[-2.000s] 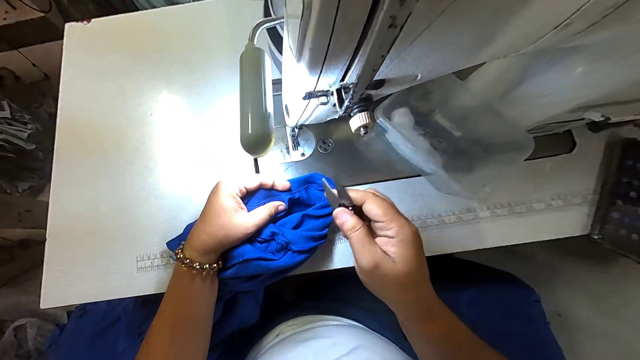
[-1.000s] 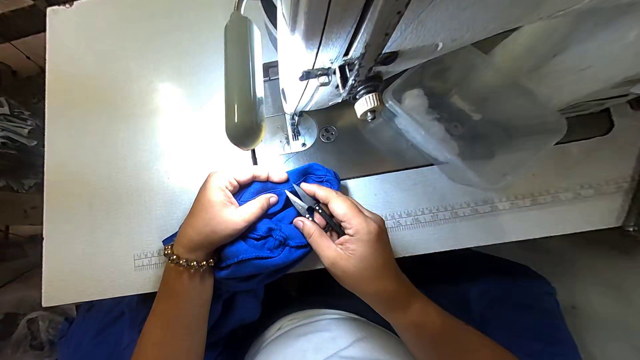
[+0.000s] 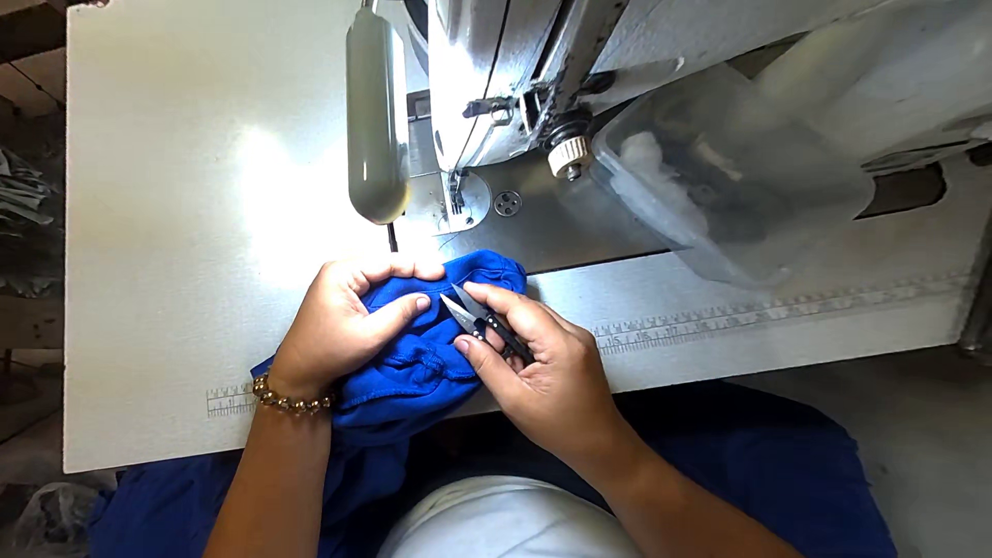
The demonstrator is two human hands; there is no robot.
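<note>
Blue fabric (image 3: 422,364) lies bunched at the front edge of the white sewing table, part of it hanging over the edge. My left hand (image 3: 341,325), with a beaded bracelet at the wrist, grips the fabric's left side between thumb and fingers. In my right hand (image 3: 542,364) are thread snips (image 3: 484,322) with dark handles. Their two pointed blades stand apart over the fabric, close to my left thumb. Just beyond the fabric is the presser foot (image 3: 456,198) of an industrial sewing machine (image 3: 496,85).
A grey-green lamp (image 3: 376,116) hangs left of the machine's needle area. To the right, a clear plastic container (image 3: 697,186) with whitish scraps stands by the machine bed. A printed ruler scale (image 3: 697,318) runs along the table's front. Dark blue cloth (image 3: 744,457) is below the table edge.
My right hand has moved left over the fabric from its right edge. The snips' blades now point up and left and show spread apart.
</note>
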